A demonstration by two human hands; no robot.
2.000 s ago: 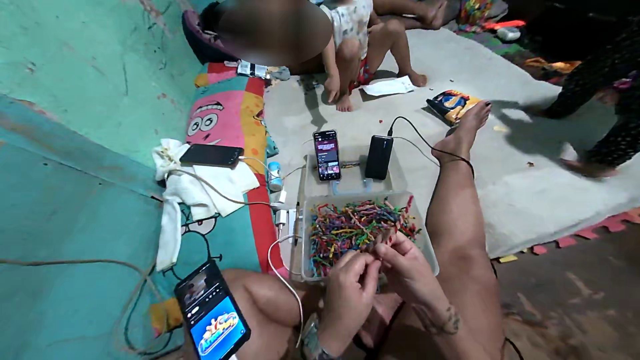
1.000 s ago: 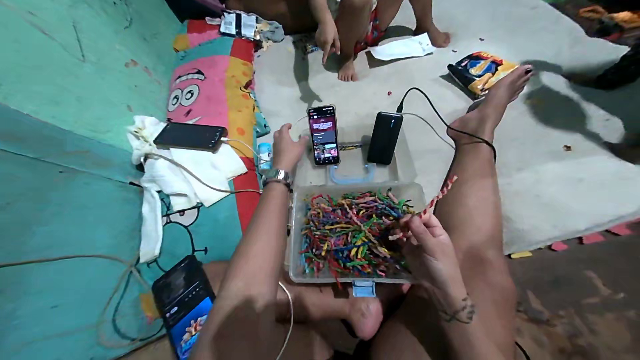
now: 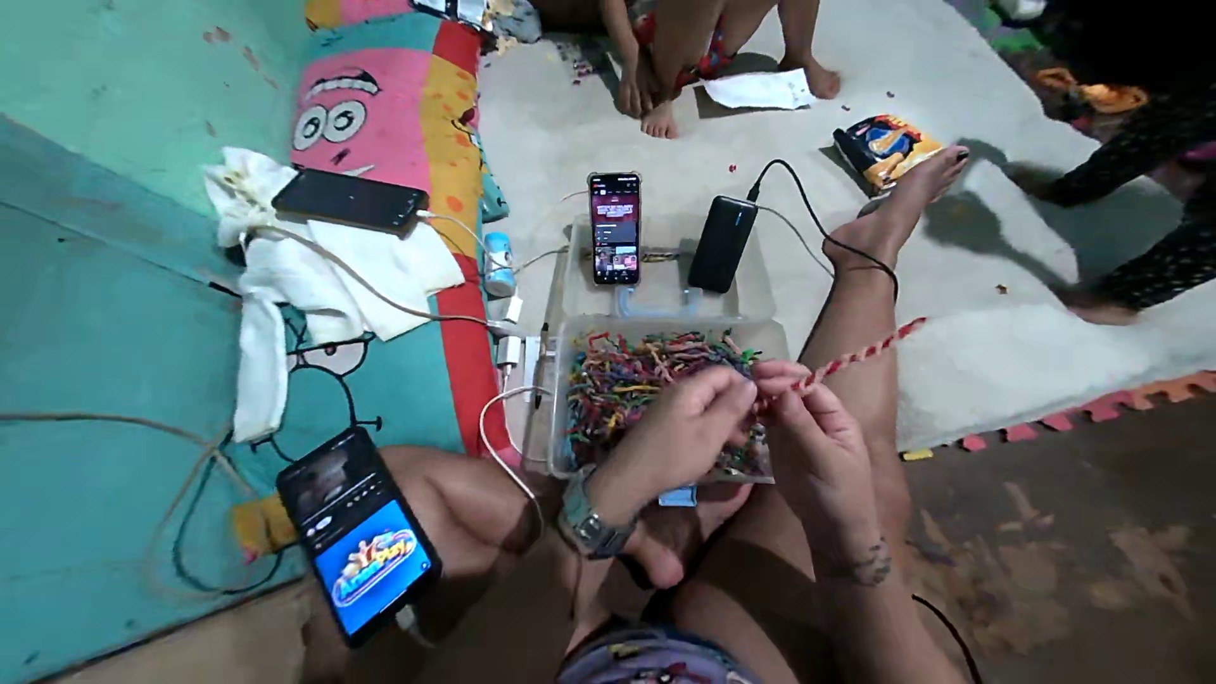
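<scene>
A red-and-white twisted cord (image 3: pixel 864 356) sticks out up and to the right from between the fingertips of my right hand (image 3: pixel 822 437), which pinches it. My left hand (image 3: pixel 689 423), with a watch on its wrist, meets the right at the cord's lower end, thumb and fingers closed there; whether it grips the cord is hidden by the fingers. Both hands are over the right part of a clear plastic box (image 3: pixel 560 408) filled with many short, multicoloured twisted cords (image 3: pixel 617 375).
Behind the box, a phone (image 3: pixel 616 228) and a black power bank (image 3: pixel 724 244) rest on its lid. Another phone (image 3: pixel 351 199) lies on a white cloth (image 3: pixel 380 275), a third (image 3: pixel 361 537) by my left leg. Cables cross the mat. Other people's legs and a snack bag (image 3: pixel 883 152) are beyond.
My left hand has come back from beside the phone behind the box to meet my right hand. The red-and-white cord remains in my right hand.
</scene>
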